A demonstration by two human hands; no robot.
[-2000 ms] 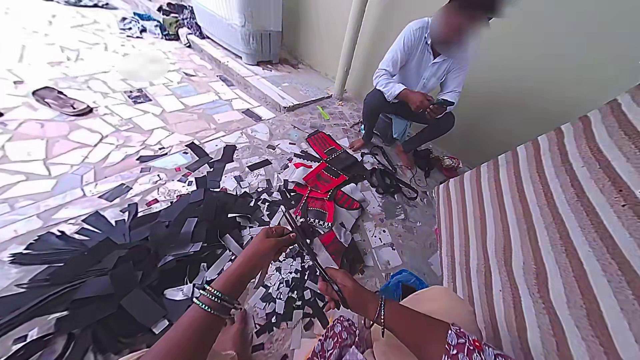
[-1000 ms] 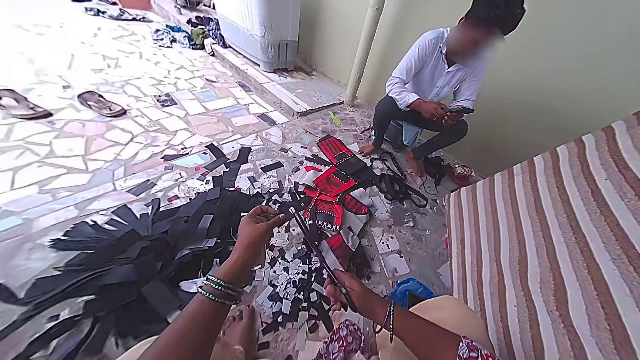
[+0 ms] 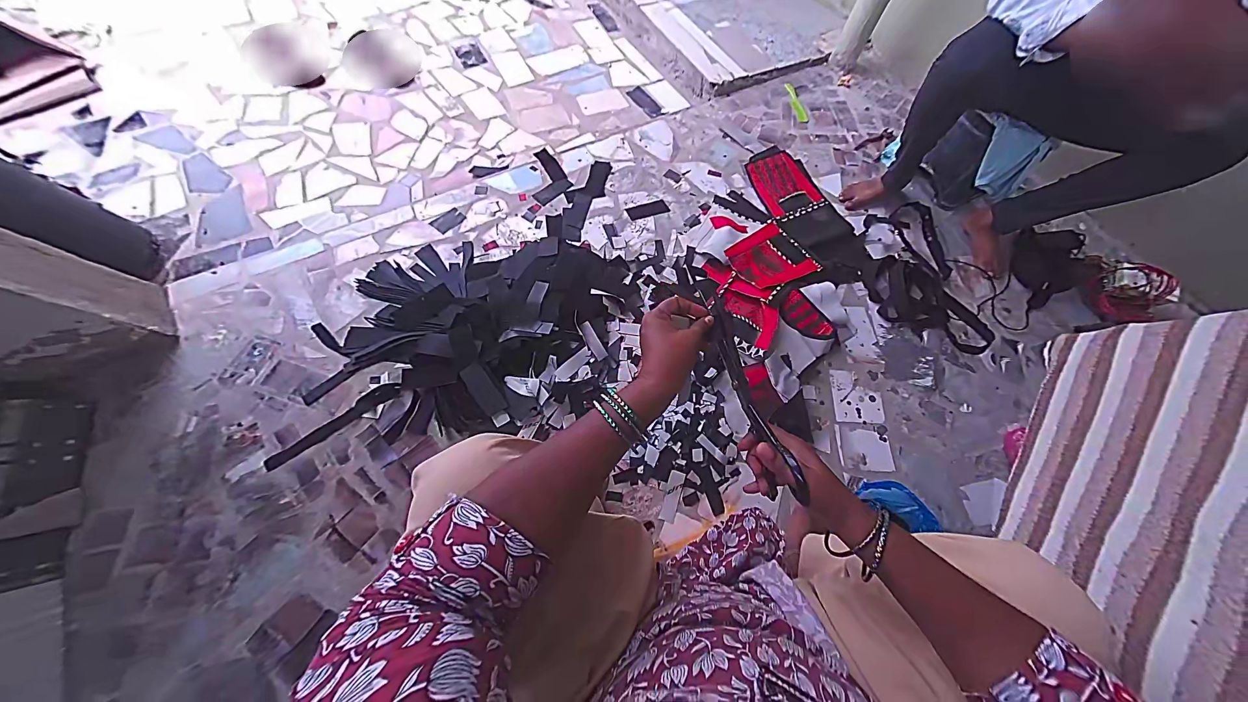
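Note:
My right hand (image 3: 795,473) is closed around the handles of dark scissors (image 3: 743,385), whose blades point up and to the left. At the blades' upper end, my left hand (image 3: 675,336) pinches something small and dark between thumb and fingers; its exact kind is hard to tell. Under and beyond the hands lie small black and white cut scraps (image 3: 692,439). A heap of black strips (image 3: 487,331) spreads to the left. Red and black patterned pieces with light beaded-looking edging (image 3: 775,258) lie just past the scissors.
Another person (image 3: 1033,107) sits or squats at the upper right, bare feet near black straps (image 3: 936,283). A striped brown and white cloth surface (image 3: 1141,487) rises at the right. A blue plastic bag (image 3: 897,504) lies by my right wrist. A dark pillar-like object (image 3: 68,219) stands left.
The view has tilted down and turned, showing my lap and less of the other person. Both hands stay by the scissors.

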